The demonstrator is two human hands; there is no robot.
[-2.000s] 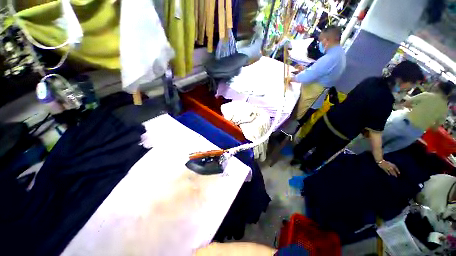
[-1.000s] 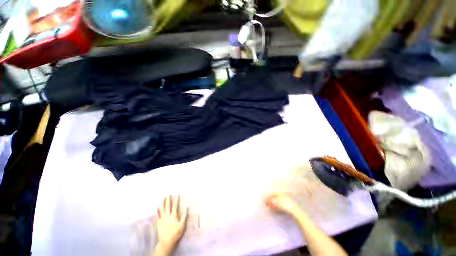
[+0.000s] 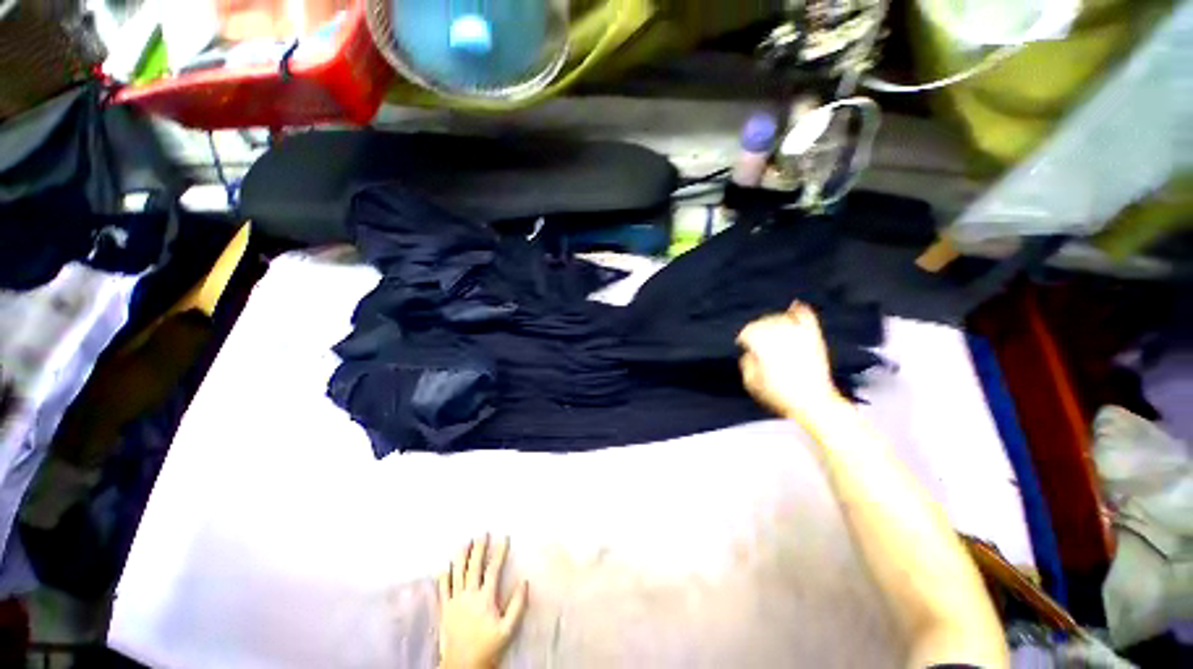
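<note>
Crumpled black trousers (image 3: 563, 379) lie across the far half of the pressing table cover (image 3: 327, 549). A shinier dark patch, perhaps a pocket bag (image 3: 451, 395), shows at their left end. My right hand (image 3: 785, 359) is on the right part of the trousers, fingers curled; the cloth at the fingertips is too blurred to tell a grip. My left hand (image 3: 480, 608) lies flat on the pale cover near the front edge, fingers spread, holding nothing. The steam iron (image 3: 1014, 575) is at the right edge, partly hidden behind my right forearm.
A long dark padded board (image 3: 458, 177) stands behind the table. A red crate (image 3: 262, 89) and a blue fan (image 3: 471, 39) are at the far left. Dark and pale cloth hangs left of the table. An orange-red box edge (image 3: 1053, 405) and pale cloth (image 3: 1145, 484) are at the right.
My right hand has moved from the bare cover near the iron up onto the trousers. My left hand stays flat on the cover. The view has shifted left, after facing right earlier.
</note>
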